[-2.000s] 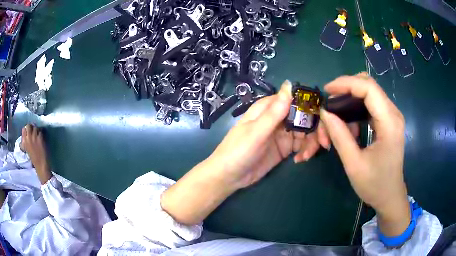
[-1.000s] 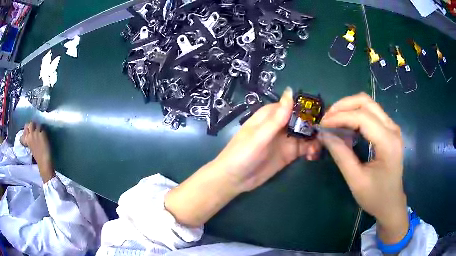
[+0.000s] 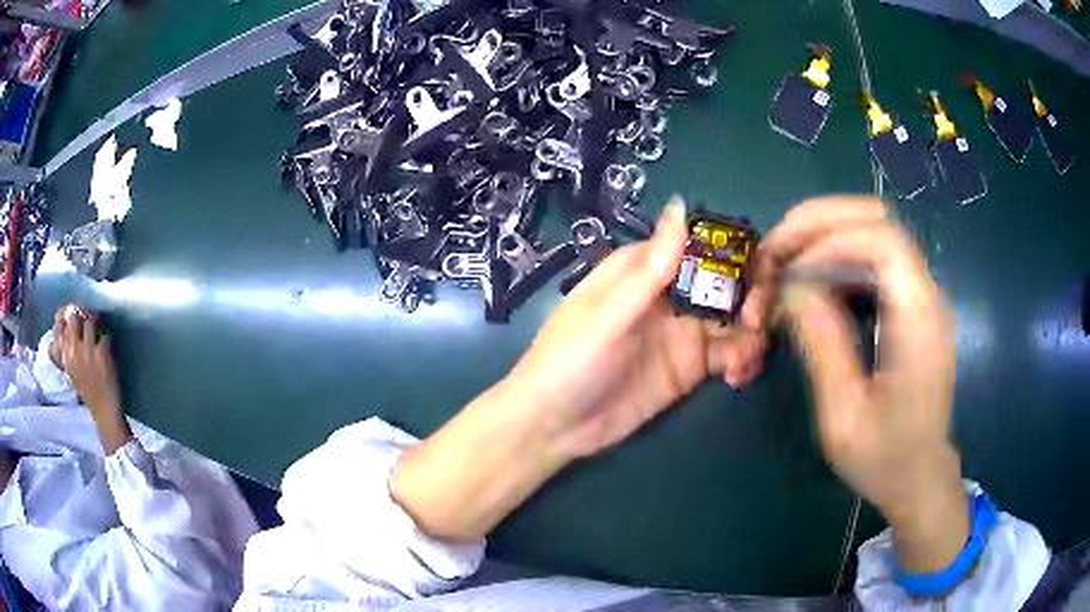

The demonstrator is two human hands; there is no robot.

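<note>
My left hand [image 3: 610, 323] holds an open black watch case [image 3: 715, 265] between thumb and fingers, open side up. Gold and yellow parts show in its far half and a white and silver area in its near half. My right hand [image 3: 879, 347] is motion-blurred just right of the case, with its fingertips close to the case's right edge. Whether it holds the thin display screen cannot be told. A blue band [image 3: 950, 552] is on the right wrist.
A large heap of black and silver spring clamps [image 3: 466, 132] lies beyond my left hand. Several loose display screens with gold tails [image 3: 801, 108] lie at the far right. White scraps [image 3: 111, 177] and a clear object [image 3: 90, 249] lie left, near another person's hand [image 3: 90, 359].
A dark flat piece seen earlier in my right hand beside the case is no longer distinct. The right hand is now blurred. The case's white area shows more plainly than a second ago.
</note>
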